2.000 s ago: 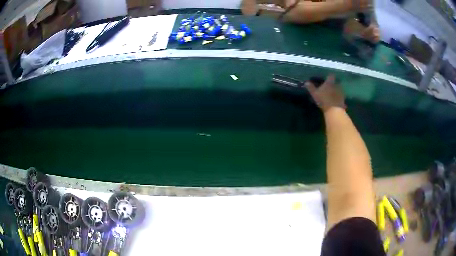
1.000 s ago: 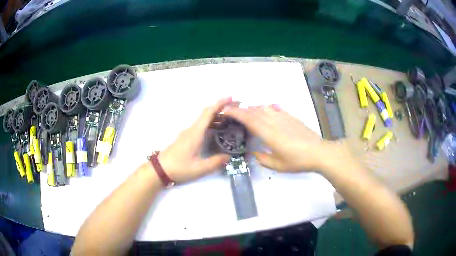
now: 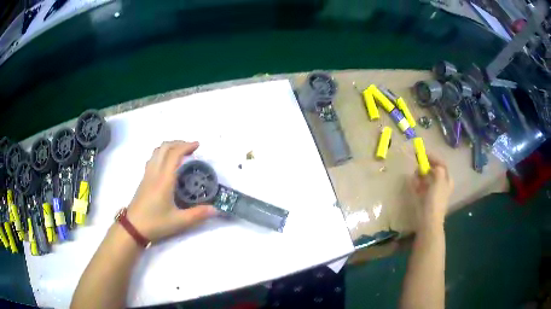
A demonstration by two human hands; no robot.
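My left hand (image 3: 163, 196) is around the round head of a dark grey fan body (image 3: 257, 211) over the white sheet. The handle points right and slightly down, with a circuit board (image 3: 225, 198) near the head and no battery in it. My right hand (image 3: 432, 188) holds the lower end of a yellow battery cell (image 3: 421, 155) at the cardboard. My right fingertips are partly hidden and blurred. Several yellow cells and a purple-blue one (image 3: 401, 122) with a pale band lie just beyond.
Units with cells (image 3: 65, 151) stand in a row at left. Another fan body (image 3: 332, 130) lies on the cardboard's left part. Grey housings (image 3: 450, 93) are heaped at far right by a clear plastic bag (image 3: 513, 142). A green conveyor belt (image 3: 211, 48) runs behind. Small scraps lie on the sheet.
My right hand has left the fan body, moved right and taken hold of a yellow cell. The fan body, in my left hand, has turned so its handle points right. The camera view has shifted right.
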